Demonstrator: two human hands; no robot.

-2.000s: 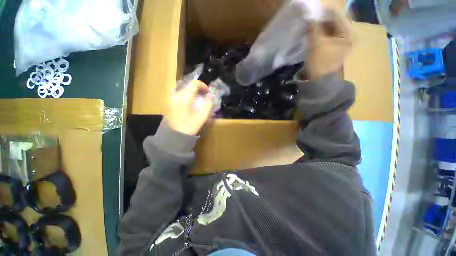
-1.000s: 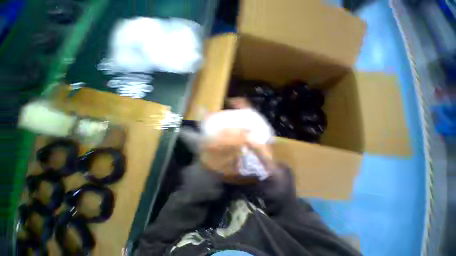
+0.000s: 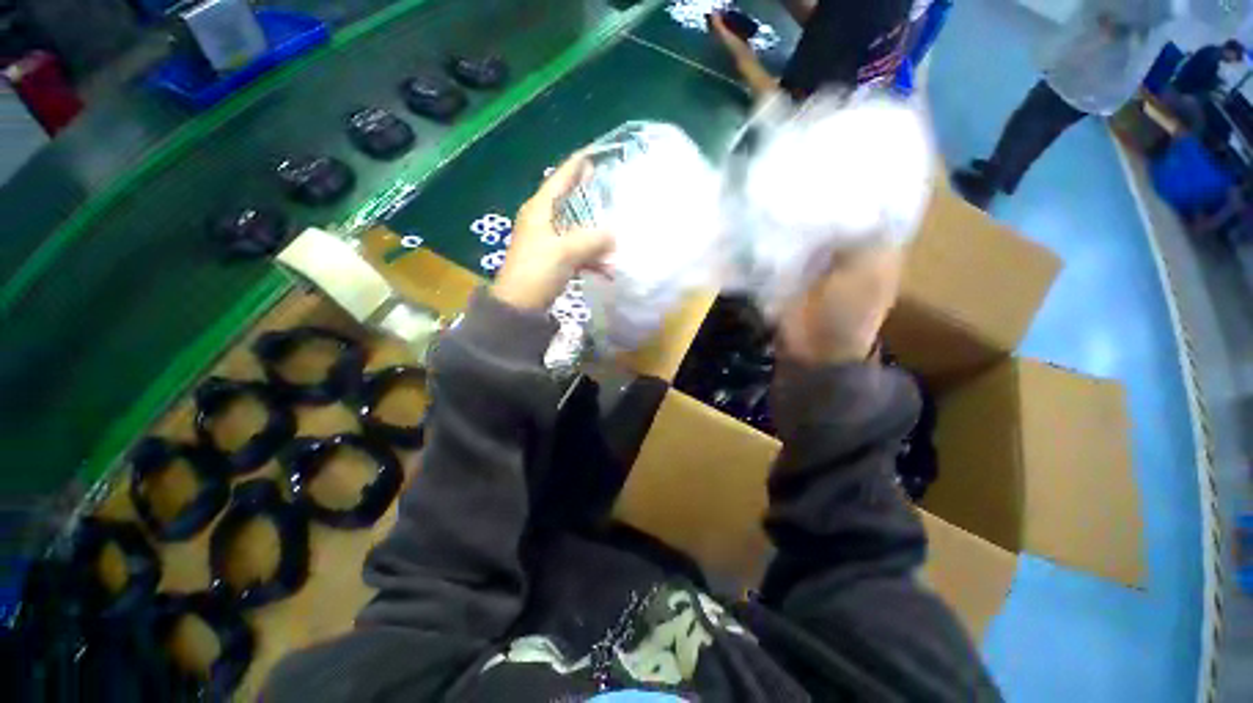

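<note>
My left hand (image 3: 552, 245) grips a crinkled whitish plastic bag (image 3: 651, 206) at its left side, above the bench edge. My right hand (image 3: 841, 305) holds a second bundle of bright whitish plastic (image 3: 836, 179) beside it, above the open carton (image 3: 965, 446). The two bundles are side by side; whether they touch or join is unclear. The right one is overexposed and slightly blurred. Small white rings (image 3: 491, 228) lie loose on the green surface left of my left hand. Black glossy parts (image 3: 728, 360) lie inside the carton.
Black open frames (image 3: 344, 481) lie in rows on the cardboard sheet (image 3: 319, 547). A pale roll-like object (image 3: 334, 275) stands at its far end. Black housings (image 3: 378, 131) sit on the green conveyor. A blue tray (image 3: 236, 55) is beyond. Another person's arm (image 3: 743, 58) and a walking person (image 3: 1051, 131) are ahead.
The view has swung to show more of the conveyor. My hands, together over the carton's near edge a second ago, are now apart and farther forward, each with whitish plastic.
</note>
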